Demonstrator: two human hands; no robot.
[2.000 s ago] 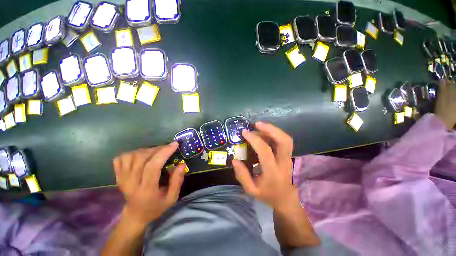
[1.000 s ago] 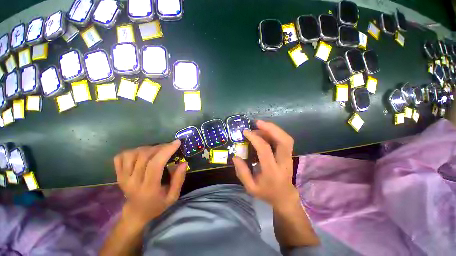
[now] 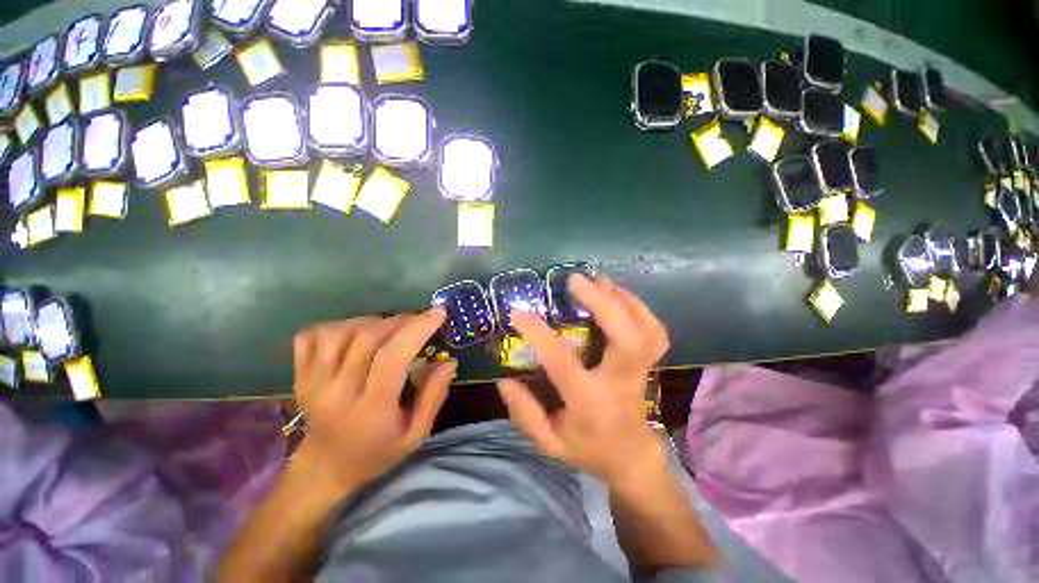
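Observation:
Three smartwatch units without straps sit side by side near the bench's front edge. The left unit (image 3: 466, 314) shows small coloured icons on a dark screen. The middle unit (image 3: 518, 293) is dark with small lights. The right unit (image 3: 561, 298) looks dark and is partly covered by my fingers. Yellow-edged batteries (image 3: 522, 353) lie below them. My left hand (image 3: 370, 376) has its index fingertip at the left unit's left edge, thumb apart below. My right hand (image 3: 592, 382) is spread, one fingertip at the middle unit's lower part and another over the right unit.
White-screen units (image 3: 273, 128) with batteries stand in rows at the left, one (image 3: 467, 167) apart from them. Dark-screen units (image 3: 657, 93) lie in clusters at the right. More units (image 3: 54, 328) lie at the lower left. Pink smocks (image 3: 786, 444) show on both sides.
The view has shifted, so the bench items appear farther right. My right index fingertip has moved left onto the middle unit. The right unit's screen looks darker. My left hand keeps its place at the left unit.

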